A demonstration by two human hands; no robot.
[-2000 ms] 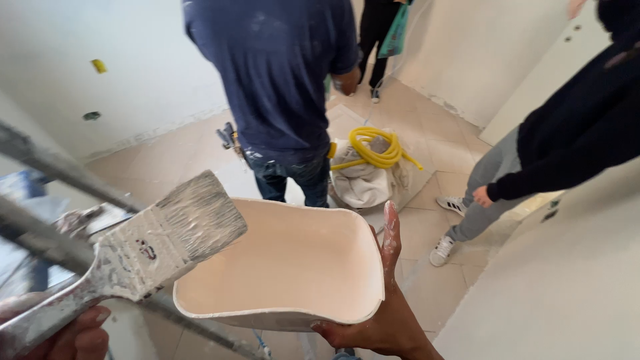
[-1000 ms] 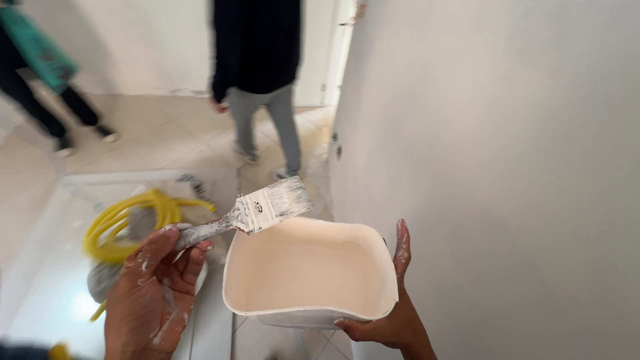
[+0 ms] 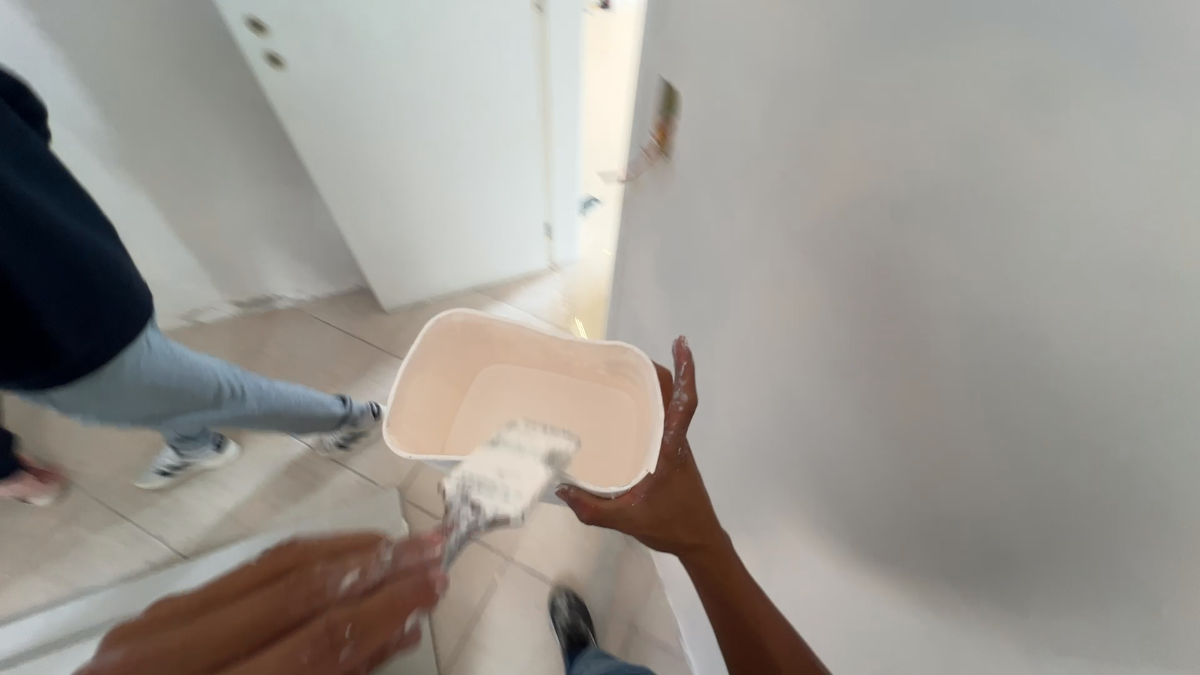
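My left hand [image 3: 309,591], blurred and flecked with white, grips the handle of a flat paintbrush [image 3: 511,469] at the lower left. The brush's pale, coated head overlaps the near rim of a plastic tub [image 3: 525,328]; whether it touches the rim cannot be told. Pale liquid [image 3: 553,403] lies in the bottom of the tub. On the tub's right side, my right hand [image 3: 666,487] holds it, thumb at the near edge and fingers around the far side, with white smears on the fingers.
A person in a dark top and grey trousers [image 3: 216,389] is at the left on the tiled floor [image 3: 337,497]. Behind stands a white door [image 3: 431,141] beside a bright gap. A pale wall [image 3: 937,281] with a wall opening [image 3: 667,117] rises close on the right.
The view has swung right, toward the door and wall. The brush, above the tub's far left rim a second ago, is now at its near rim. The right hand still holds the tub.
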